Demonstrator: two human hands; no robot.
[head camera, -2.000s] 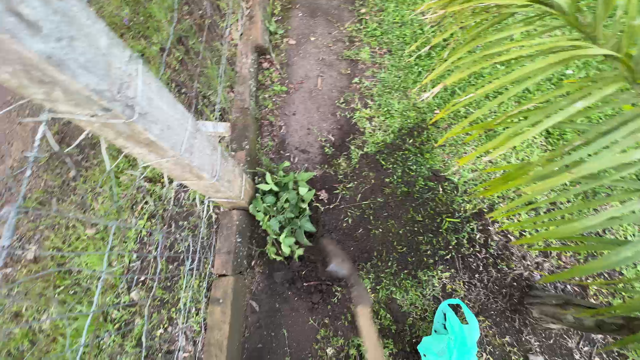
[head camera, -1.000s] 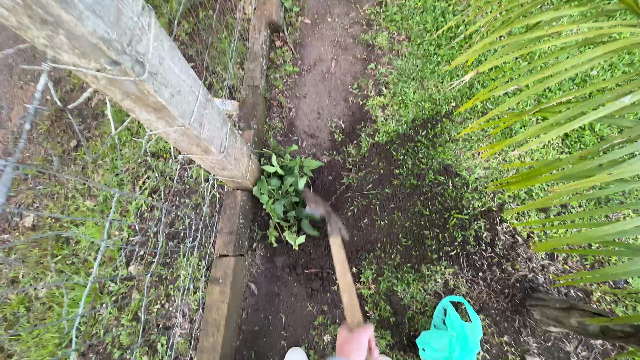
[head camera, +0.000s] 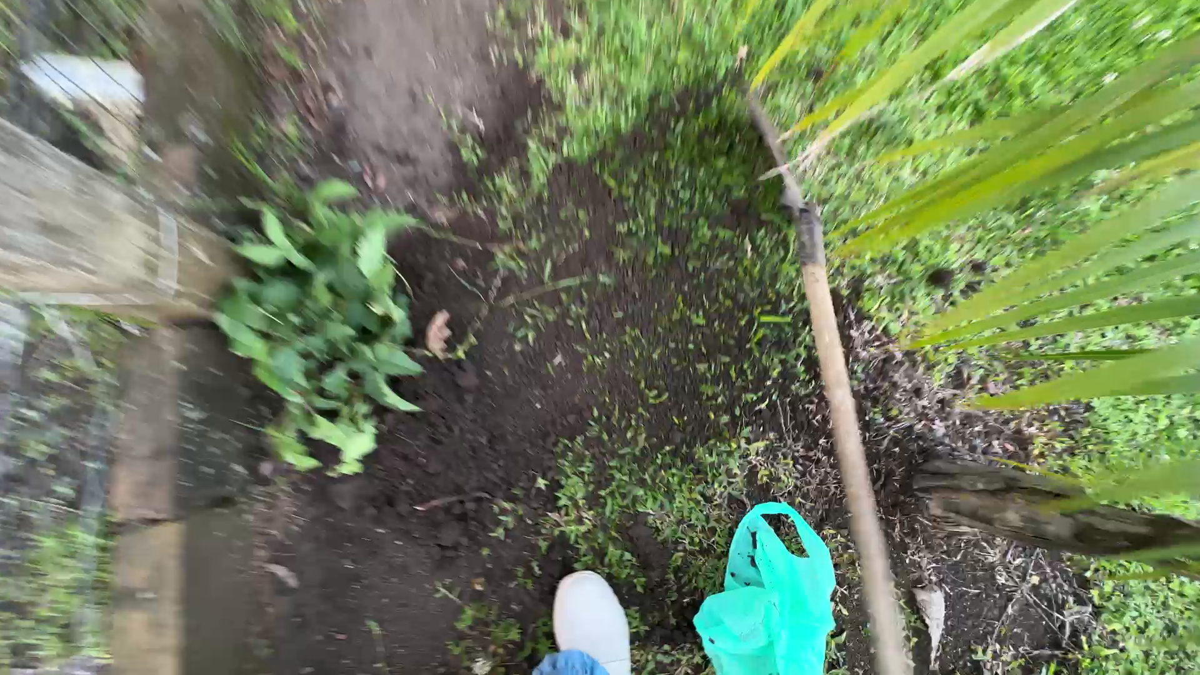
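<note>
A long-handled tool with a wooden shaft (head camera: 848, 431) slants up the right side of the view; its dark metal head (head camera: 773, 141) is over the grass near the palm leaves. The shaft runs out of the bottom edge, and neither of my hands shows. A leafy green plant (head camera: 323, 319) stands in dark soil at the foot of the post at left. The turquoise plastic bag (head camera: 773, 595) lies on the ground, left of the shaft.
A concrete post (head camera: 84, 225) and wire fence border the left side, with a line of edging blocks (head camera: 145, 431). Palm fronds (head camera: 1050, 187) hang at right above a log or root (head camera: 1041, 506). My white shoe (head camera: 592, 619) is at the bottom.
The tool has moved from beside the plant to the right, over the grass. The hand seen on its handle a second ago is out of view. The view has shifted closer to the plant.
</note>
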